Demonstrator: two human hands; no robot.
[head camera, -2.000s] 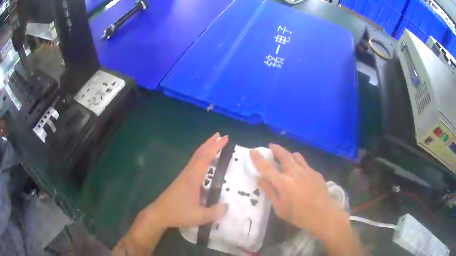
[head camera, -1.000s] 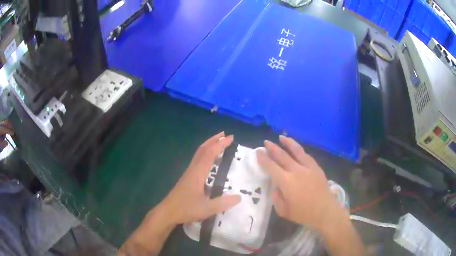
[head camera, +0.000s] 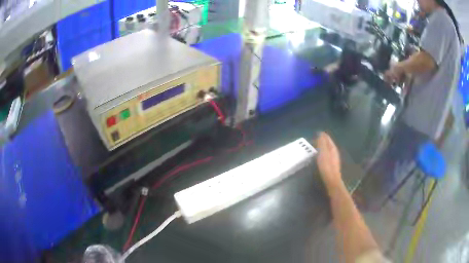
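Note:
A long white power strip (head camera: 244, 180) lies slantwise on the dark green bench mat, with several small dark slots at its far right end. Its white cord (head camera: 151, 234) leaves the near left end and runs to a clear plastic wrap (head camera: 100, 254) at the bottom edge. My right hand (head camera: 328, 156) is upright beside the slotted end, at or very near it; whether it touches or grips is unclear. My left hand is out of the picture.
The hipot tester (head camera: 154, 92), with red and green buttons, stands behind the strip. A red lead (head camera: 180, 167) runs along the mat. A white post (head camera: 250, 72) rises behind. Blue sheets (head camera: 38, 190) lie at left. A coworker (head camera: 434, 67) stands at right near a blue stool (head camera: 431, 160).
The view has swung right to the tester and strip. The banded socket board and my left hand have left the picture. My right hand has moved from the board to the strip's slotted end.

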